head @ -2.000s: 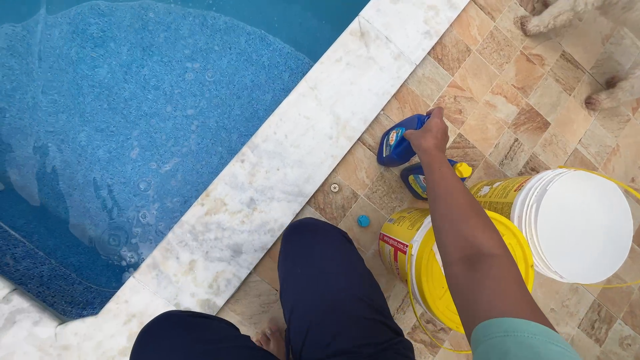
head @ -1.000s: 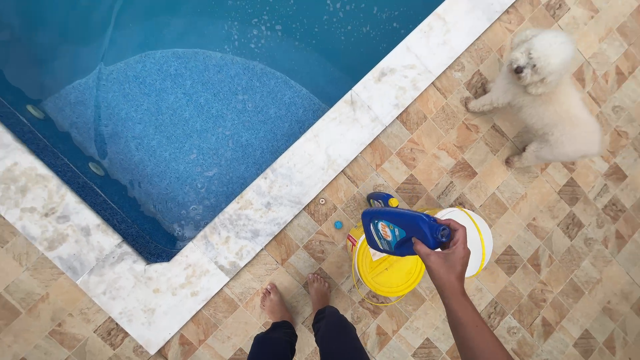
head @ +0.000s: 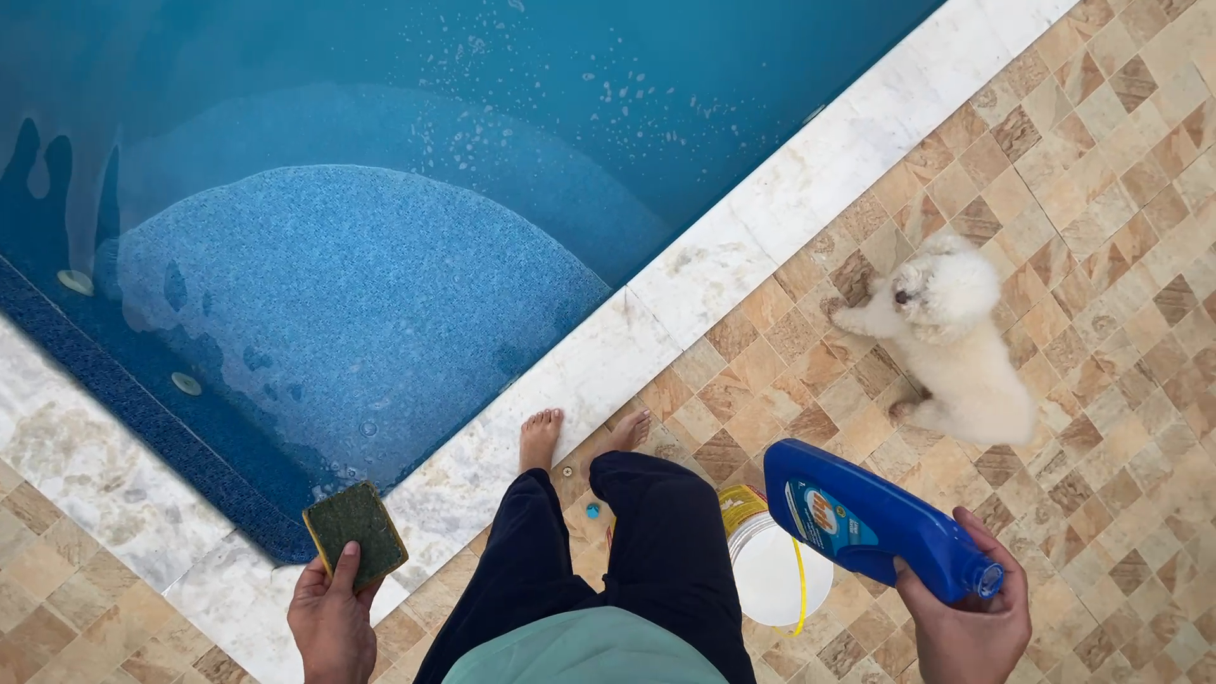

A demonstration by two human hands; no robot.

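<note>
My left hand [head: 332, 617] grips a scouring sponge [head: 355, 534], its dark green pad facing up and a yellow edge showing, over the pool's corner. At the right, my right hand [head: 978, 608] holds a blue plastic bottle [head: 855, 518] near its neck. The bottle lies tilted, its uncapped mouth toward the lower right and its label facing up. Below and left of it a bucket with a white lid [head: 774, 575] and yellow handle stands on the tiles. A small blue cap [head: 593, 511] lies on the floor between my legs.
The swimming pool [head: 361, 285], with a rounded blue step, fills the upper left. White marble coping [head: 703, 275] borders it, with my bare foot [head: 540, 439] on its edge. A white curly-haired dog [head: 950, 332] is on the patio tiles at the right.
My right hand has lifted the blue bottle from beside the buckets. My left hand has come into view with the sponge. My feet are now nearer the pool edge, and the view has shifted.
</note>
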